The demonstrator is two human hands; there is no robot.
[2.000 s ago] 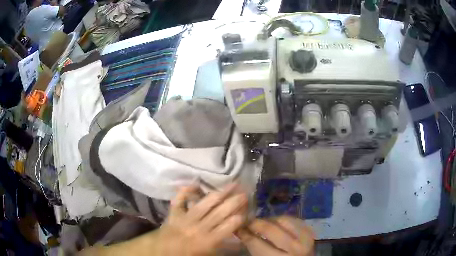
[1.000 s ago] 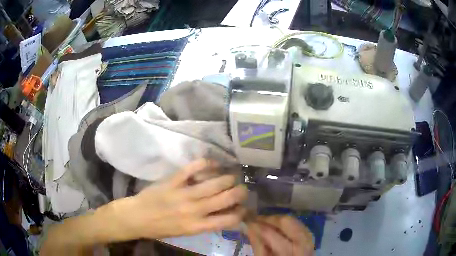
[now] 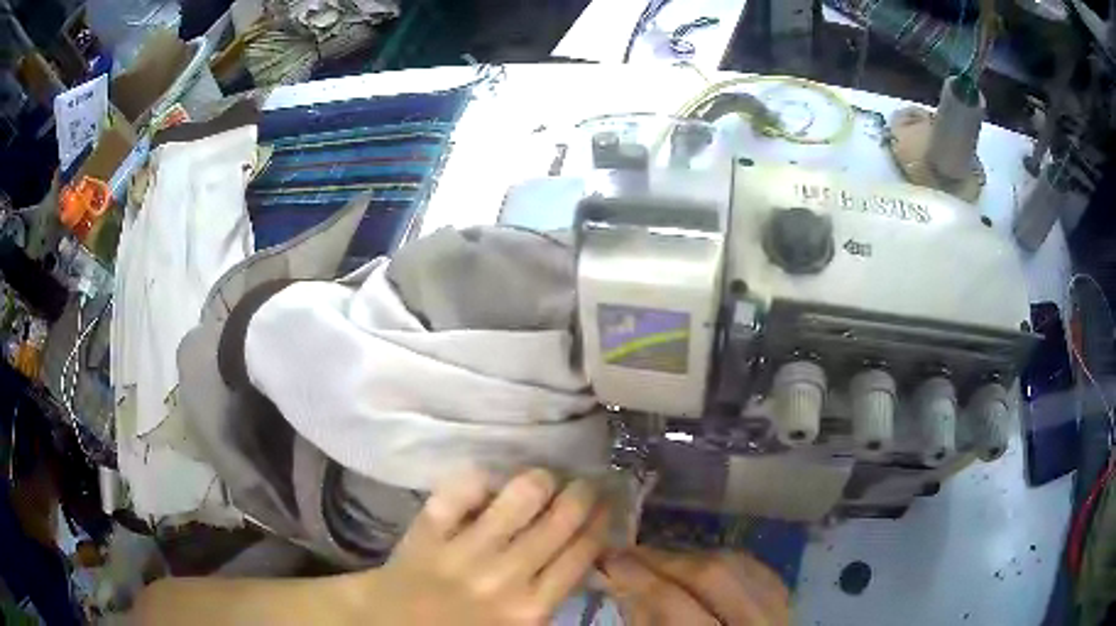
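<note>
A grey-brown garment panel (image 3: 490, 275) with a white cloth section (image 3: 355, 367) lies bunched left of the cream-white overlock machine (image 3: 649, 318). Its right edge reaches the presser foot area (image 3: 630, 446), where details are hard to see. My left hand (image 3: 514, 544) lies on the cloth just in front of the needle area, fingers curled on its front edge. My right hand (image 3: 691, 587) is close beside it at the bottom edge of the picture, partly cut off, its fingertips pinching the cloth edge.
White cut pieces (image 3: 184, 306) lie at the left over striped cloth (image 3: 355, 147). A blue pad (image 3: 771, 544) is at the front table edge. A smartphone (image 3: 1046, 428) lies right of the machine. Thread cones (image 3: 958, 128) stand behind it. Orange-handled scissors (image 3: 86, 202) are far left.
The camera view has shifted, so the machine appears lower and further right. My left hand has moved back toward the front cloth edge since one second ago. The white cloth's folds have changed.
</note>
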